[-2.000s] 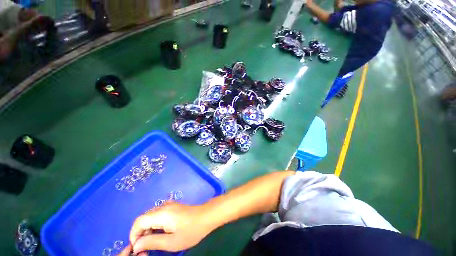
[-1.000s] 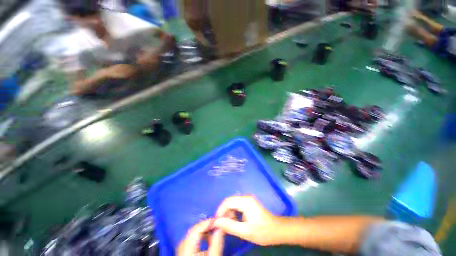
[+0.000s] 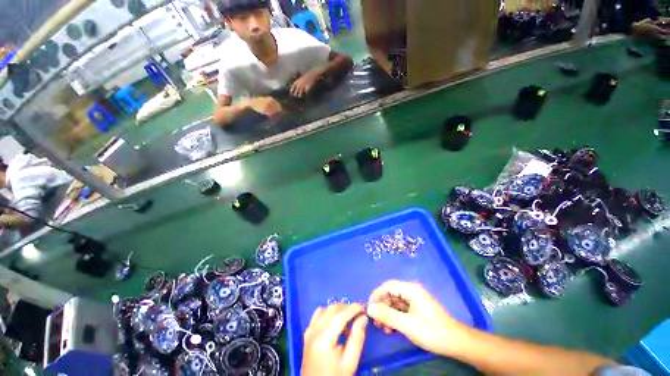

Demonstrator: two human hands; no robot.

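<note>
A blue tray [image 3: 327, 266] lies in front of me. A cluster of small shiny rings [image 3: 394, 244] sits near its far edge, and a few more rings [image 3: 338, 302] show beside my left hand. My right hand [image 3: 411, 316] is over the tray, fingers curled around small dark reddish pieces that I cannot make out clearly. My left hand [image 3: 334, 339] is beside it, thumb and fingertips together, touching or nearly touching the right fingertips. Whether the left fingertips hold something is too small to tell.
Round wired units are piled left [image 3: 228, 297] and right [image 3: 536, 246] of the tray, a clear bag [image 3: 525, 169] on the right pile. Black cylinders [image 3: 369, 164] stand along the green bench. A grey-white box [image 3: 79, 334] is far left. A person [image 3: 272, 66] sits opposite behind a rail.
The view has swung left, bringing the left pile and the person opposite into clear sight. My left hand, mostly cut off at first, now shows against my right hand over the tray.
</note>
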